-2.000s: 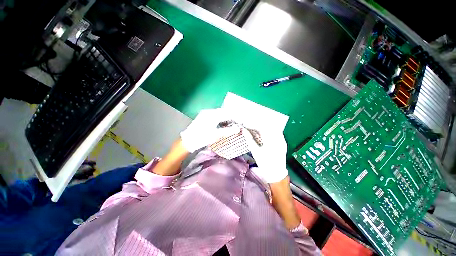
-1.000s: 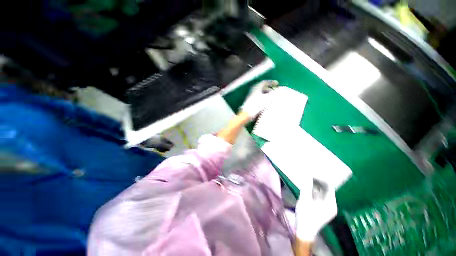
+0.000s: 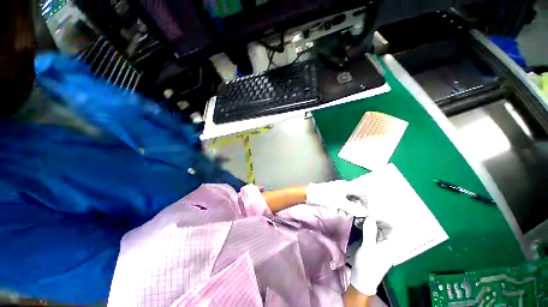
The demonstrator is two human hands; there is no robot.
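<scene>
My left hand, in a white glove, is over the near left edge of the white paper sheet. My right hand, also gloved, is just below it with its fingers raised. The fingertips of both hands are close together; whether something small is between them cannot be told. The sticker sheet, cream with rows of small reddish marks, lies on the green mat beyond the paper. A black pen lies on the mat to the right. Part of a green circuit board shows at the bottom right.
A black keyboard and a dark mouse pad are on a white shelf at the mat's far left. A metal conveyor runs along the right. A person in blue clothing is close on the left.
My view has swung left. My left hand has let go of the sticker sheet, which now lies on the mat, and has come to my right hand. The circuit board is now mostly out of view.
</scene>
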